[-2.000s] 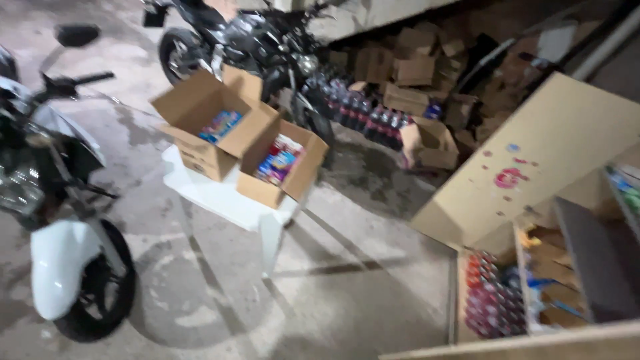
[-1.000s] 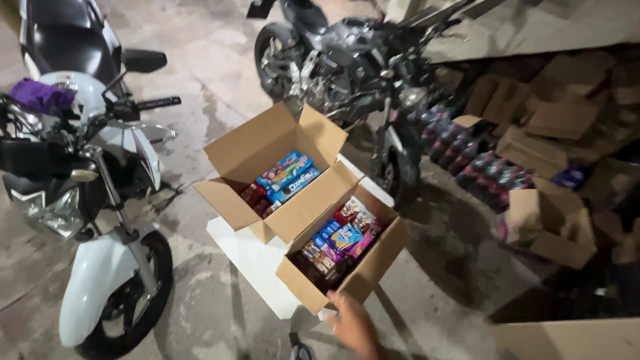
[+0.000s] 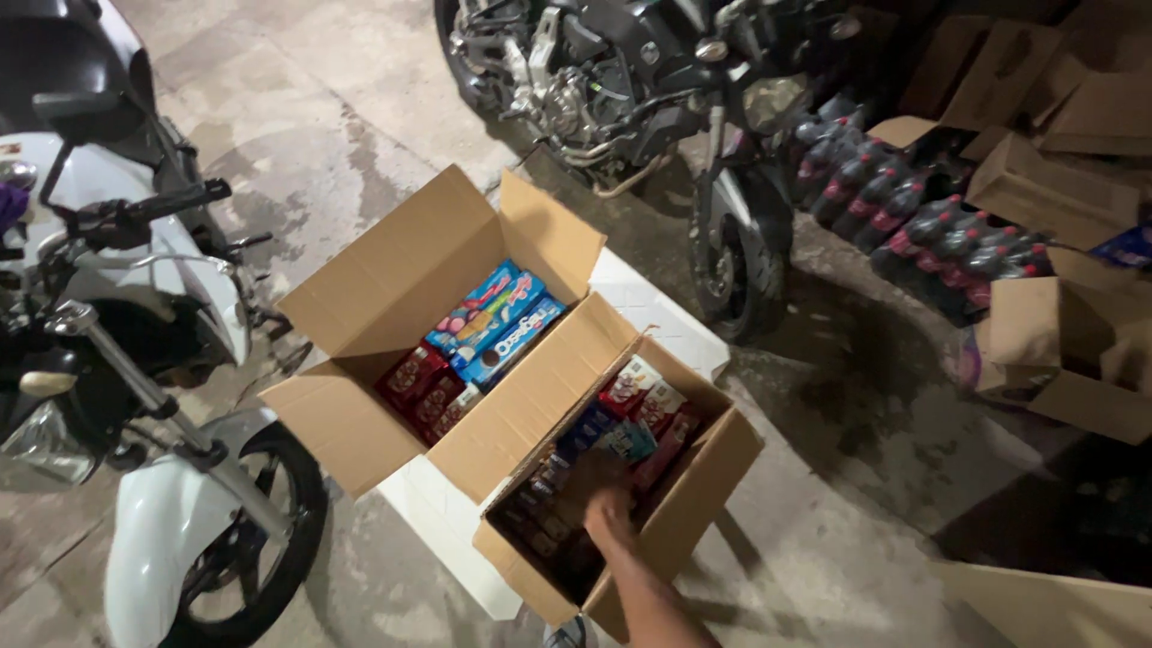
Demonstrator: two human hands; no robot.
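My right hand (image 3: 594, 490) reaches down inside the nearer open cardboard box (image 3: 711, 490), among snack packets; its fingers are dark and blurred, so whether they grip anything is unclear. Red and white packets (image 3: 643, 391) and blue packets (image 3: 585, 427) lie in that box's far part. Against it stands a second open cardboard box (image 3: 396, 261), holding blue cookie packs (image 3: 508, 342) and red packets (image 3: 418, 382). Both boxes rest on a small white table (image 3: 450, 540). Of my left hand nothing shows.
A white motorcycle (image 3: 162, 540) stands at the left, a black motorcycle (image 3: 621, 90) beyond the table. Packs of dark soda bottles (image 3: 927, 216) and loose cardboard boxes (image 3: 1026, 333) lie at the right. A pale board edge (image 3: 1044, 603) shows at the lower right.
The view has come closer to the boxes. My right hand, at the nearer box's near edge one second ago, is now inside it. The shelving seen at the lower right earlier is largely out of view.
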